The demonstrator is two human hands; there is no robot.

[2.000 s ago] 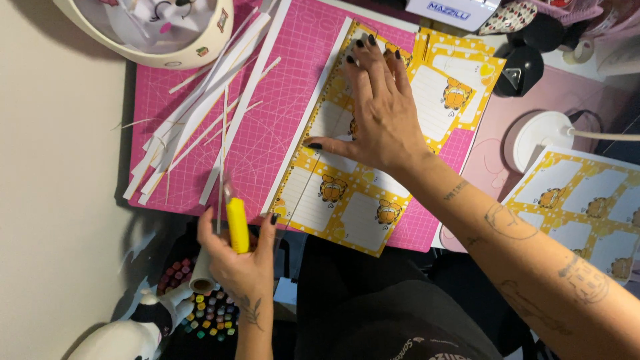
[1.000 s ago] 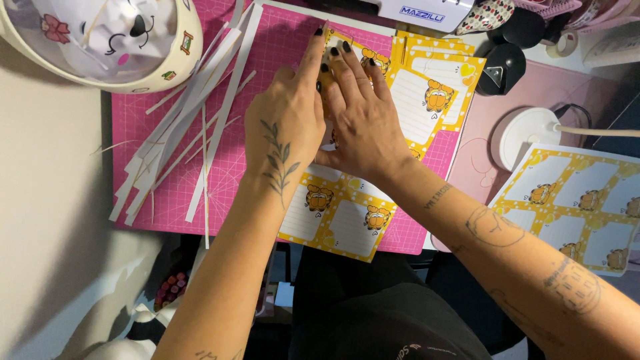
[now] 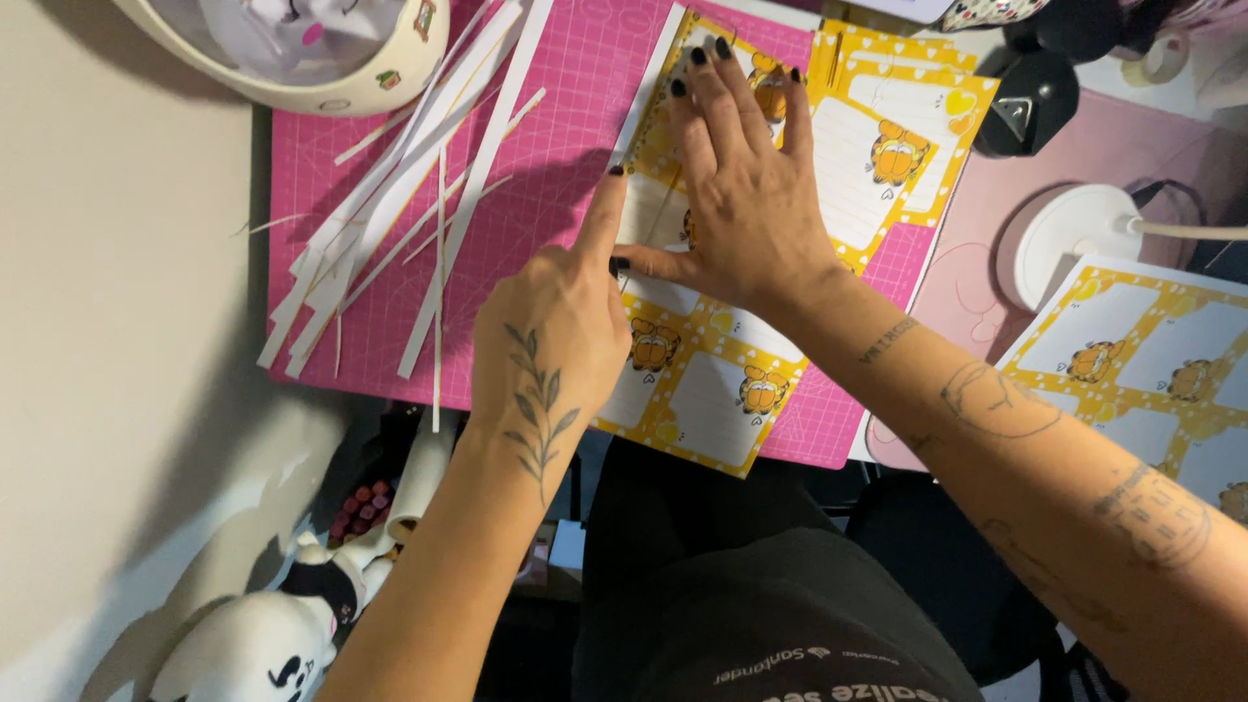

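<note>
My right hand [image 3: 746, 180] lies spread with its fingertips on a clear ruler [image 3: 655, 210], which rests over a yellow printed sheet of lined cartoon-cat cards [image 3: 726, 405]. Its thumb points toward my left hand [image 3: 565, 312], whose index finger reaches up along the sheet's left edge. The rest of the left hand is curled with the palm hidden, so whether it holds the yellow cutter is not visible. A narrow white margin [image 3: 650, 88] shows beside the ruler. Sheet and ruler sit on a pink cutting mat [image 3: 546, 200].
Long paper offcuts [image 3: 375, 234] lie on the mat's left, below a cream rounded container [image 3: 361, 83]. Yellow cut cards [image 3: 858, 166] overlap at the right. Beyond are a white round base with a cable [image 3: 1063, 239] and another printed sheet [image 3: 1141, 341]. A white plush toy [image 3: 244, 634] is at lower left.
My left hand, holding a yellow cutter at the lower edge two seconds ago, moved up to the sheet's top edge, then back down to mid-sheet. The right hand stays on the ruler.
</note>
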